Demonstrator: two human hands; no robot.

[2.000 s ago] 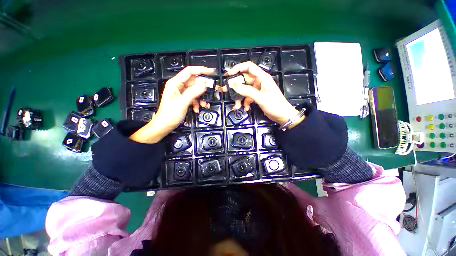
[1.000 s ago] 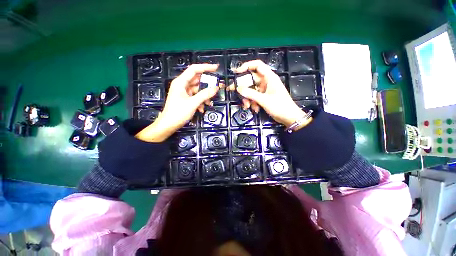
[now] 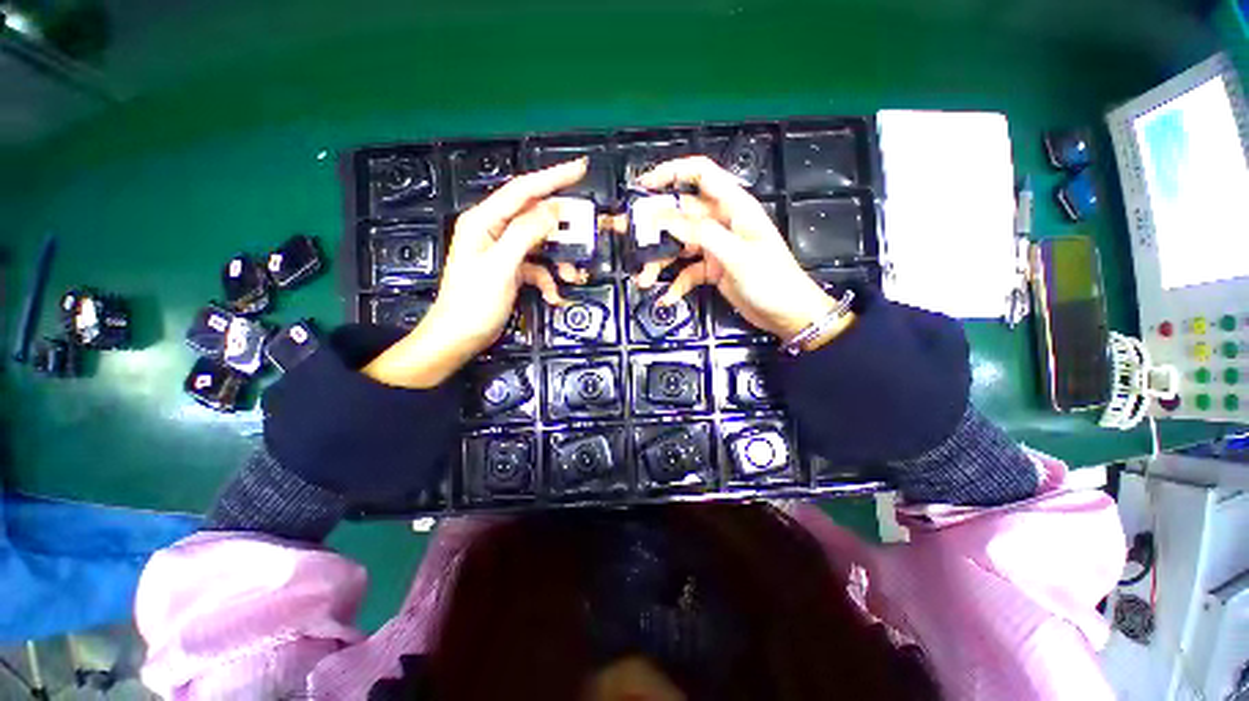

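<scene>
My left hand (image 3: 496, 263) holds a small black camera unit (image 3: 573, 230) between its fingertips; the unit's upper face glows white with a dark mark. My right hand (image 3: 733, 253) holds a second camera unit (image 3: 655, 222), also with a white lit face. The two units are side by side, a small gap apart, above the black blister tray (image 3: 830, 281). Many tray pockets hold black units with a round ring. The hands and sleeves hide some of the pockets.
Loose black units (image 3: 244, 342) lie on the green bench at left, near a dark thin stick (image 3: 36, 299). At right are a white paper sheet (image 3: 945, 212), a smartphone (image 3: 1073, 326), two blue-edged units (image 3: 1078, 196), a white coiled cable (image 3: 1126, 384) and a bench tester (image 3: 1192, 206).
Both held units have turned in the fingertips and now show their white faces more fully than two seconds ago. A dark mark now shows on the left one. The hands stay over the tray.
</scene>
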